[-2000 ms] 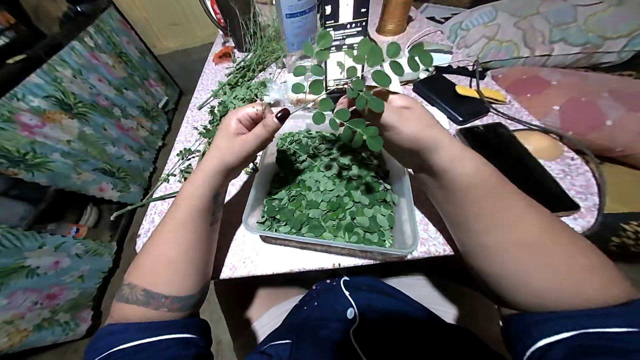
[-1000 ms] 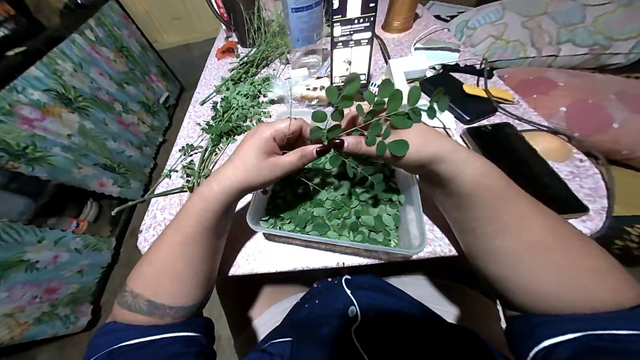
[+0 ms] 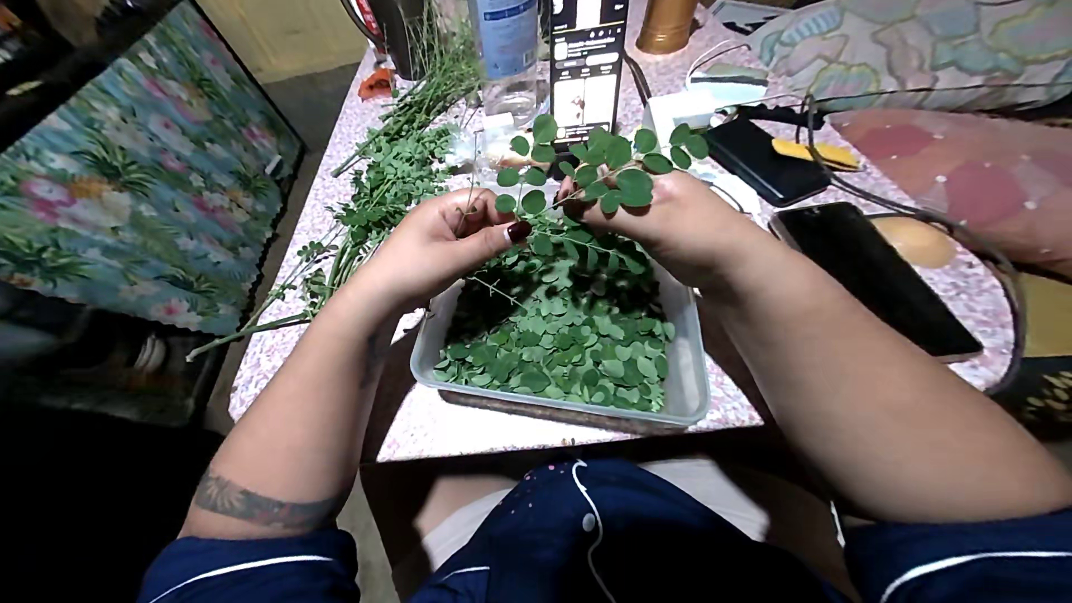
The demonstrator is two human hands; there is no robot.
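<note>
My right hand (image 3: 649, 209) holds a thin leafy sprig (image 3: 615, 155) with small round green leaves, over the far part of a clear plastic tub (image 3: 691, 360). Beside it, to the left, my left hand (image 3: 469, 239) has thumb and forefinger pinched at a thin stem of the greenery; its other fingers are curled. Loose green leaves (image 3: 569, 352) fill much of the tub. Left of the tub lies a pile of leafy stems (image 3: 389, 172), with long stalks reaching the table's left edge. The fingertips of my right hand are partly hidden by leaves.
Behind the tub stand a plastic bottle (image 3: 507, 50) and an upright phone (image 3: 586, 75) with a lit screen. At right lie a dark phone (image 3: 875, 276), a black case (image 3: 766, 159) with a yellow item (image 3: 816, 154), and a cable (image 3: 904, 205). A brown cylindrical container (image 3: 667, 25) stands at the back.
My hands were close together at the sprig one second ago; now my left hand is a little to the left, apart from my right. The sprig stays in my right hand.
</note>
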